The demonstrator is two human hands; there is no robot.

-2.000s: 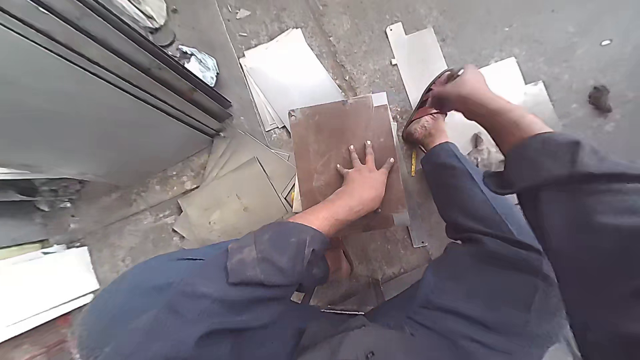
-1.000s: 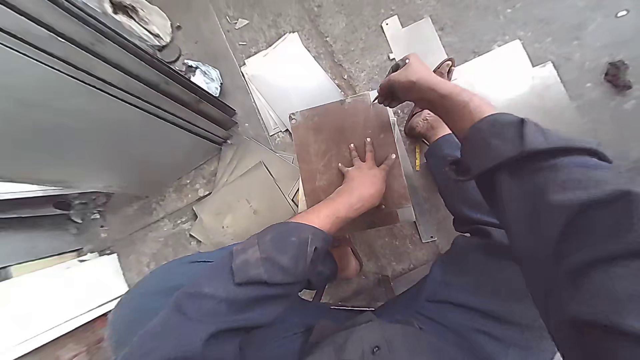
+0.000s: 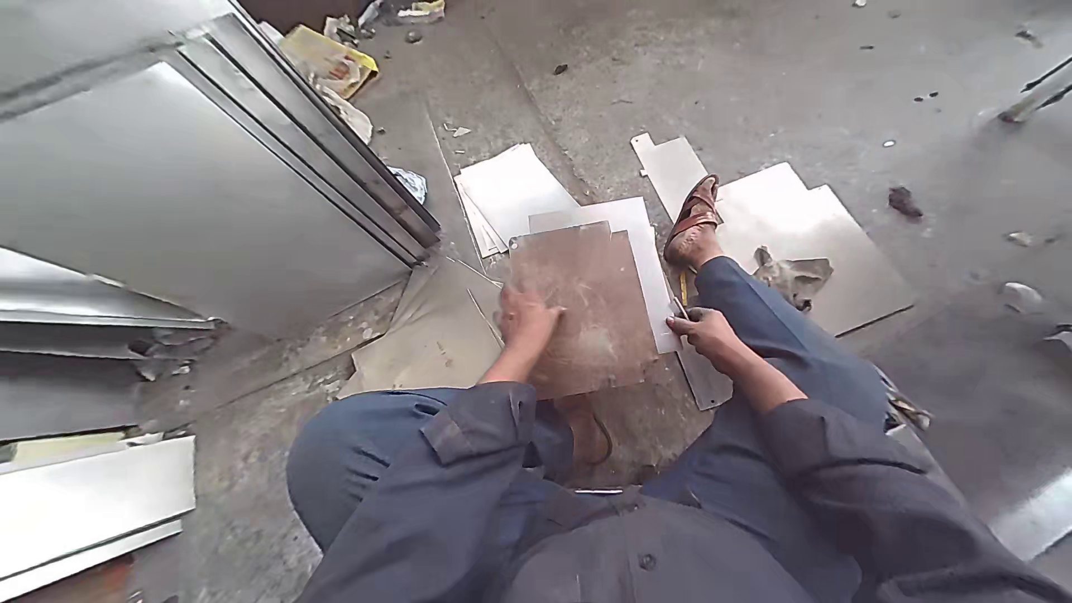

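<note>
A brown, scuffed flat plate (image 3: pixel 586 310) with notched corners lies between my legs, on top of a pale sheet (image 3: pixel 649 251) that shows past its top and right edges. My left hand (image 3: pixel 528 318) grips the brown plate's left edge, thumb on top and fingers partly hidden. At the right edge of the pale sheet, my right hand (image 3: pixel 703 331) holds a thin pointed tool (image 3: pixel 679 308); its exact kind is too small to tell. A narrow grey metal strip (image 3: pixel 703 381) shows below that hand.
White sheets (image 3: pixel 511 193) lie beyond the plate, dull sheets (image 3: pixel 427 335) to its left. Large metal panels (image 3: pixel 209 184) stand at the left. My sandalled foot (image 3: pixel 697 222) rests by a notched sheet (image 3: pixel 670 167) and bright sheets (image 3: pixel 804 234), with a crumpled glove or rag (image 3: pixel 791 276) on them.
My left hand has gone from lying spread on the brown plate to its left edge. My right hand has come down from the plate's top corner. More of the pale sheet shows around the plate.
</note>
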